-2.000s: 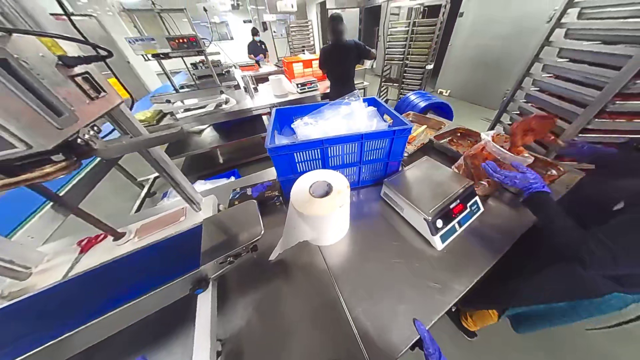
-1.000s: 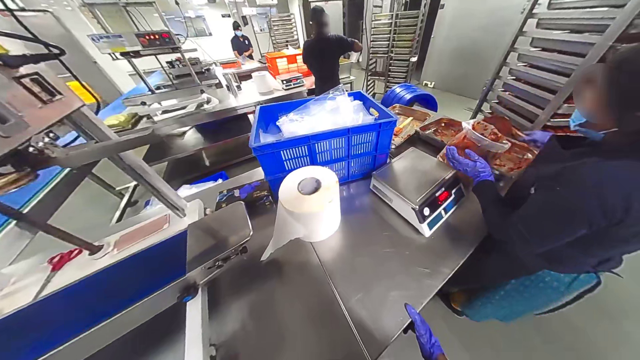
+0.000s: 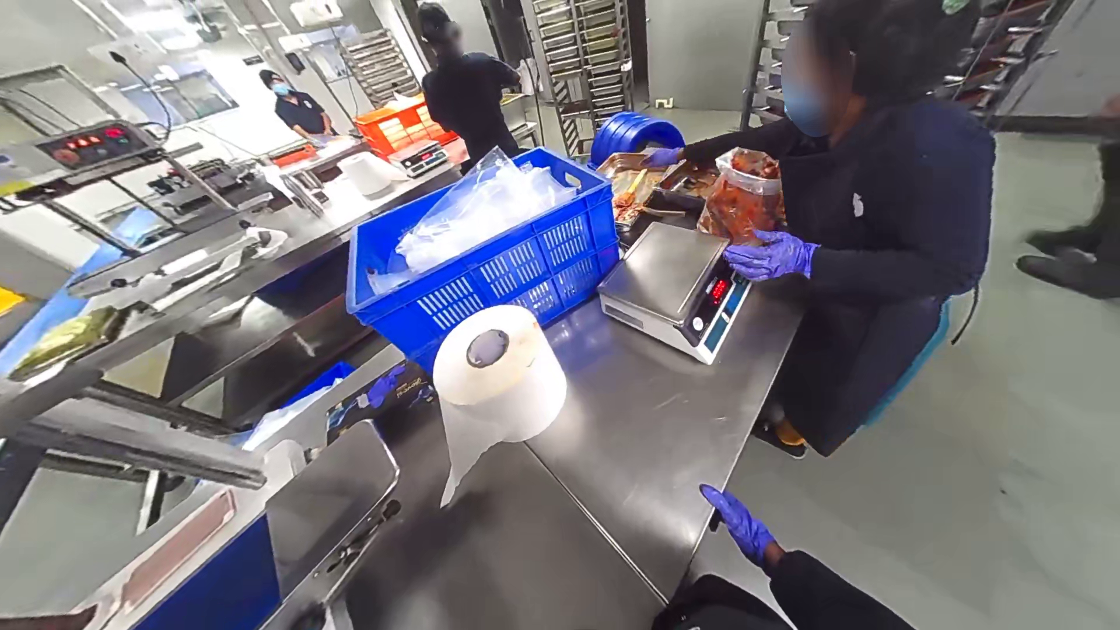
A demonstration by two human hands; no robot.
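Note:
My right hand (image 3: 742,525), in a purple glove, is at the right edge of the steel table (image 3: 647,402); nothing shows in it, and whether it touches the edge is unclear. My left hand is out of view. A large roll of white paper (image 3: 534,394) stands on the table, its loose end hanging toward me. Behind it a blue plastic crate (image 3: 490,280) holds clear plastic bags (image 3: 490,210). Right of the crate is a digital scale (image 3: 665,271) with a bare steel platform and a lit red display. A co-worker's gloved hand (image 3: 770,255) is beside a clear bag of reddish food (image 3: 744,197).
The co-worker (image 3: 892,192) stands at the table's far right. Metal trays (image 3: 632,175) with food and blue round tubs (image 3: 632,138) lie beyond the scale. Sealing equipment (image 3: 332,516) occupies the left. Two people, an orange crate (image 3: 402,127) and tray racks (image 3: 582,70) are farther back.
The co-worker has moved to the scale's side, and the bag of reddish food has come from the trays to beside the scale. The view has shifted. My right hand stays near the table edge.

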